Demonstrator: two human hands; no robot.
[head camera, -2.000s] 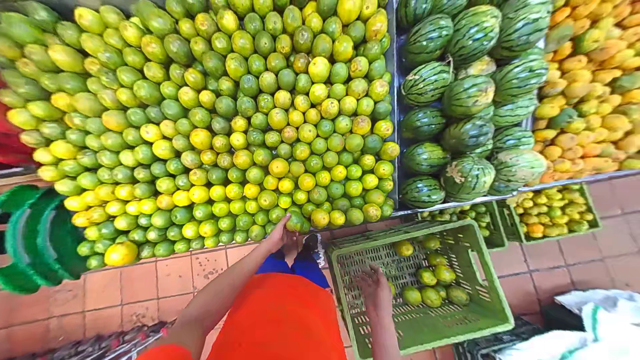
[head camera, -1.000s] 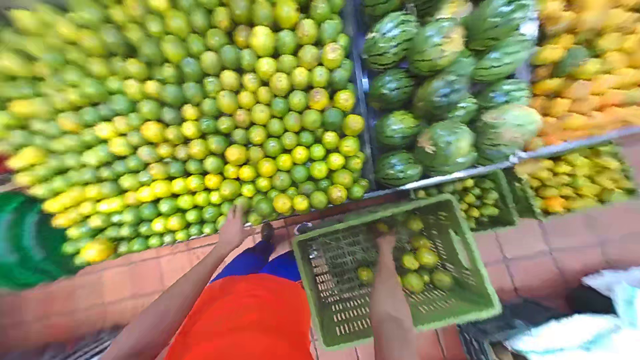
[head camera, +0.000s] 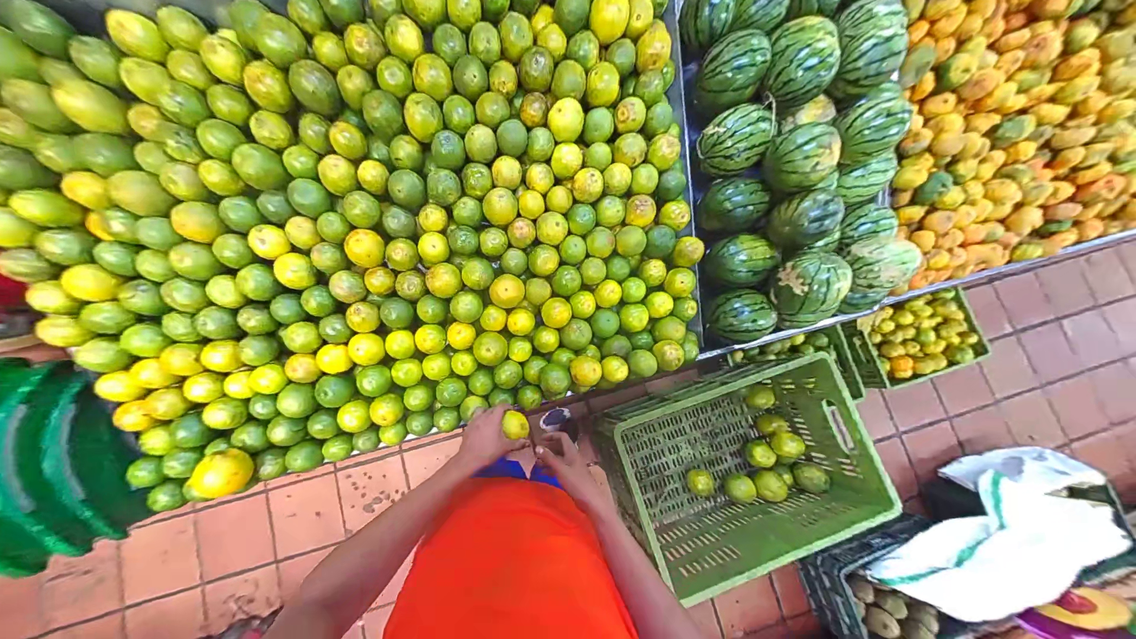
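Observation:
My left hand (head camera: 486, 437) holds a yellow-green citrus fruit (head camera: 515, 425) in front of my body, just off the front edge of the display. Beside it on the right is my right hand (head camera: 559, 460), its fingers bent close to the fruit; whether it holds anything cannot be told. Rows of green and yellow citrus fruits (head camera: 490, 348) are stacked on the sloping display ahead. To the right of my hands stands a green plastic crate (head camera: 643, 524) with several green-yellow fruits (head camera: 769, 485) at its bottom.
Watermelons (head camera: 803, 217) and orange-yellow fruits (head camera: 1003, 133) fill the display at the right. A smaller green crate (head camera: 976, 348) of yellow fruits stands below. Green curved plastic containers (head camera: 53, 470) are at the left. A white sack (head camera: 1012, 532) lies over dark crates at the lower right.
My right hand has moved from inside the crate to beside my left hand. My left hand, near the display edge before, now has a fruit showing in it.

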